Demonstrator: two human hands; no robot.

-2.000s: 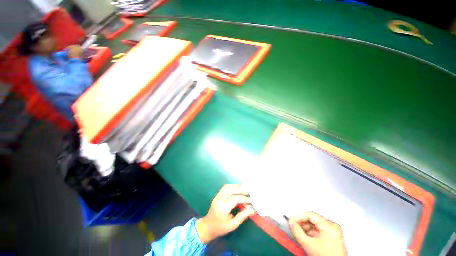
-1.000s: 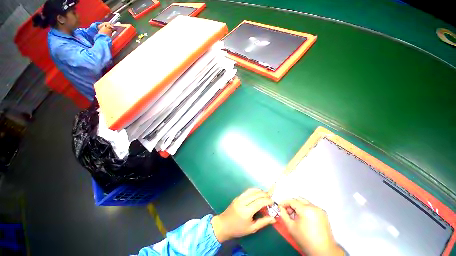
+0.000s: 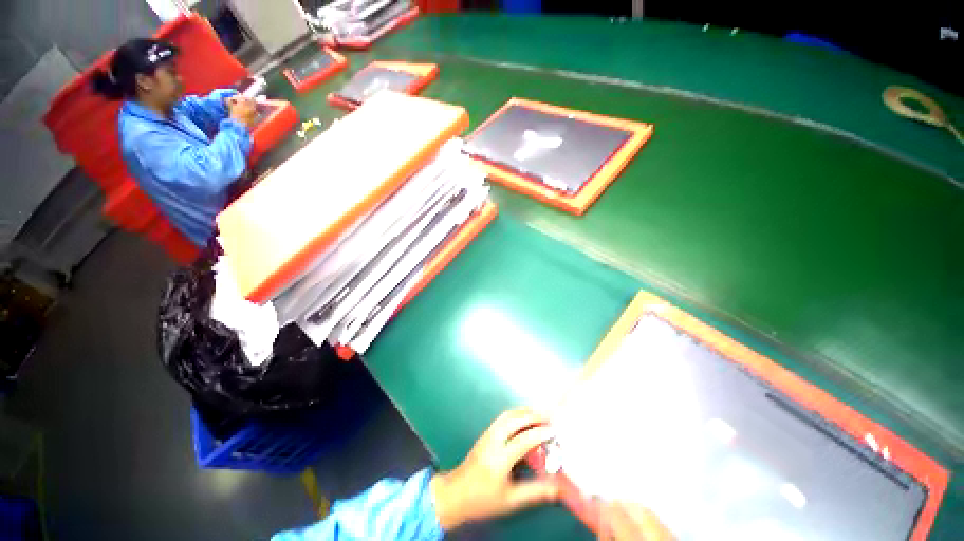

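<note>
A grey panel (image 3: 740, 465) with a strong white glare lies on an orange-red foam tray (image 3: 911, 449) at the lower right. A black adhesive strip (image 3: 840, 435) lies along its far edge. My left hand (image 3: 495, 472) is at the panel's near left corner, with its fingertips at a tiny whitish piece (image 3: 552, 456); glare hides whether they pinch it. My right hand (image 3: 632, 522) is at the bottom edge, cut off and washed out by glare, so its fingertips are unclear.
A thick stack of foam trays with separator sheets (image 3: 365, 264) stands at left. Another panel (image 3: 544, 146) lies on the green conveyor (image 3: 729, 190). A black waste bag (image 3: 227, 365) sits in a blue crate (image 3: 243, 449). A tape roll (image 3: 911, 104) lies far right. A person in blue (image 3: 180, 159) sits at left.
The view has shifted. My right hand has moved down from the panel corner, away from my left hand, and is more cut off. My left hand stays at the corner.
</note>
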